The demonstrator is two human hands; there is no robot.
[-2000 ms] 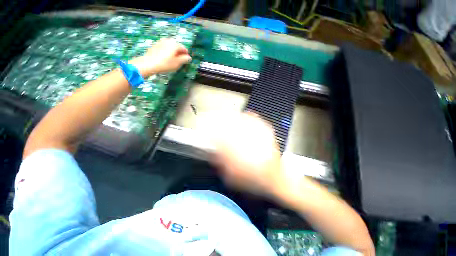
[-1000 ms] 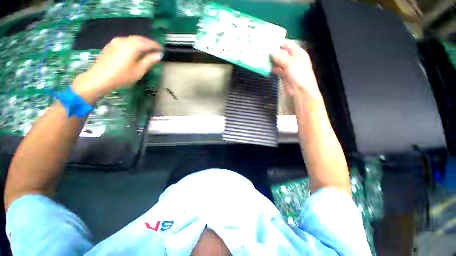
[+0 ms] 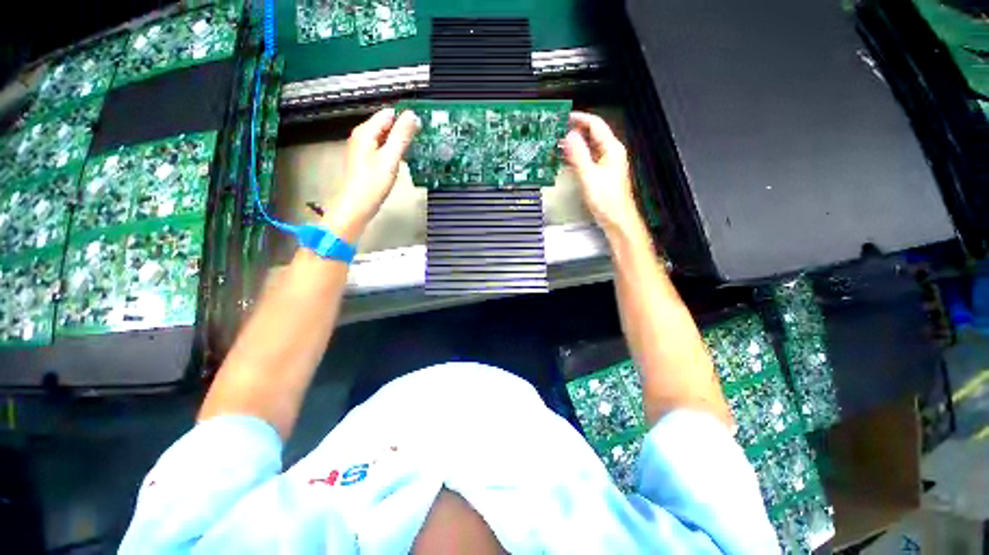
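A green circuit board [image 3: 485, 146], crowded component side showing, is held level between my two hands over the ribbed black pad [image 3: 485, 241]. My left hand [image 3: 377, 160] grips its left end, and a blue wrist strap [image 3: 325, 243] is on that wrist. My right hand [image 3: 598, 163] holds its right end with thumb and fingers. The pad shows above and below the board and lies across the silver rails [image 3: 374, 266]. Whether the board touches the pad cannot be told.
The left stack of boards [image 3: 136, 260] has a bare patch of black sheet. A black sheet [image 3: 803, 141] tops the right stack. Small loose boards [image 3: 385, 20] lie beyond the rails. More boards [image 3: 609, 407] are at lower right, beside a cardboard box [image 3: 873, 466].
My left hand has come off the left stack and taken the board's left end. The board has moved from upper right to centre over the pad, now level with its crowded side showing.
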